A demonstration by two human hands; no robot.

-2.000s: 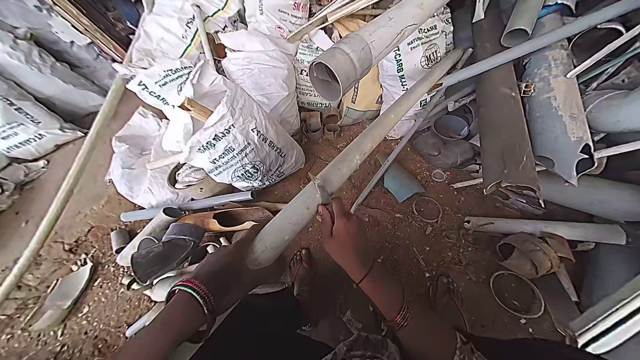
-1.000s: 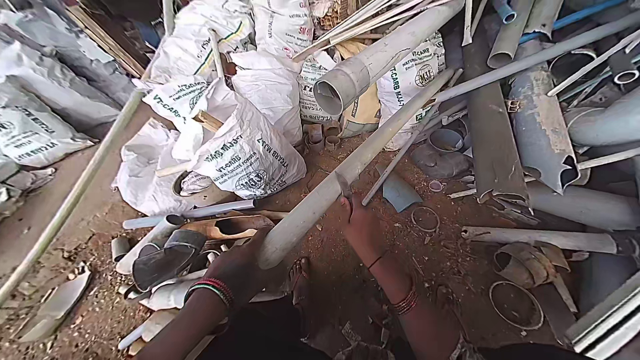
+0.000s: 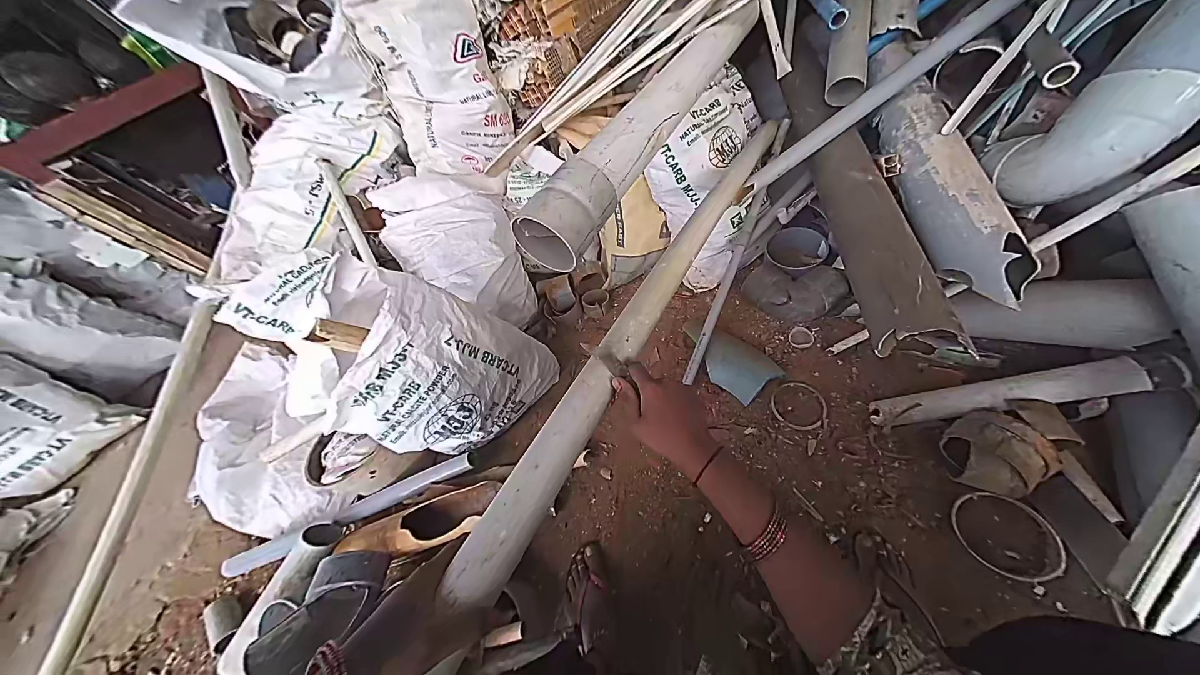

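Note:
A long grey plastic pipe (image 3: 544, 450) slants from the lower left up toward the middle of the view. My left hand (image 3: 412, 609), dark and partly cut off by the bottom edge, is closed around its lower end. My right hand (image 3: 661, 412) grips a small metal blade (image 3: 614, 364), whose edge lies against the pipe's upper side partway along. The blade's handle is mostly hidden in my fingers. Beyond the blade, the pipe's far part looks yellowish and reaches toward the white sacks.
White woven sacks (image 3: 450, 366) fill the left and back. A wide grey pipe (image 3: 600, 178) juts forward behind the held one. Several pipes and split pieces (image 3: 872, 216) are heaped at right. Pipe offcuts (image 3: 412, 525) lie at lower left, and a thin ring (image 3: 1008, 536) rests on the dirt.
The view has shifted a little. My left hand and the pipe's lower end now sit lower in the view. The blade stays against the pipe in my right hand.

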